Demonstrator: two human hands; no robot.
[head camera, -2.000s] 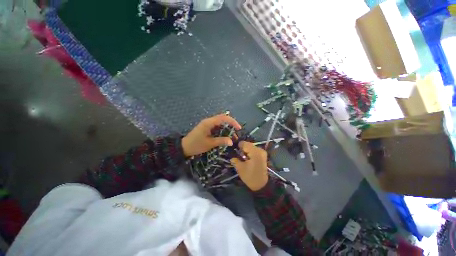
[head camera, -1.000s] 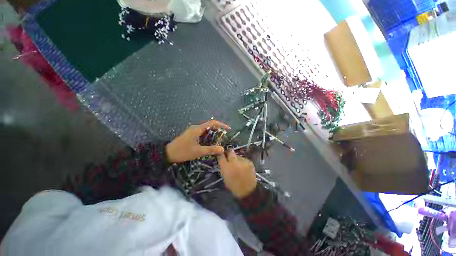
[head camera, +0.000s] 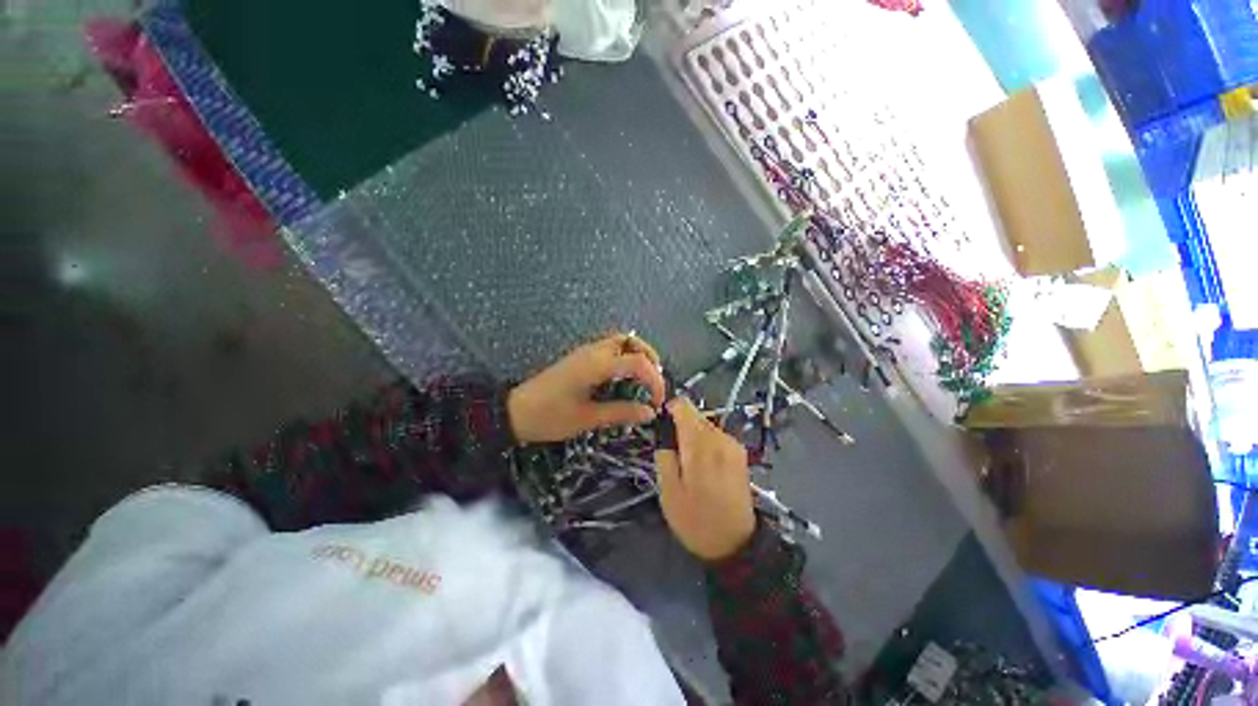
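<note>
My left hand (head camera: 586, 393) and my right hand (head camera: 706, 480) meet over the grey mat. A small dark component (head camera: 666, 426) is pinched between them, its exact type unclear. My left fingers also curl round thin dark leads with green parts. A loose pile of wire harnesses (head camera: 593, 483) lies under and in front of my hands, partly hidden by them. More harnesses with grey-white sleeved leads and green ends (head camera: 755, 328) lie on the mat beyond my right hand.
A white perforated tray (head camera: 773, 97) lies beyond the mat, with a red wire bundle (head camera: 952, 310) on it. An open cardboard box (head camera: 1104, 483) stands at the right. Leads with white ends (head camera: 486, 62) lie at the top. A second harness pile with a white tag (head camera: 931, 672) is at the lower right.
The harnesses beyond my right hand lie in a tighter group than two seconds ago. My hands stay together over the pile, with small finger shifts. The camera view has shifted slightly.
</note>
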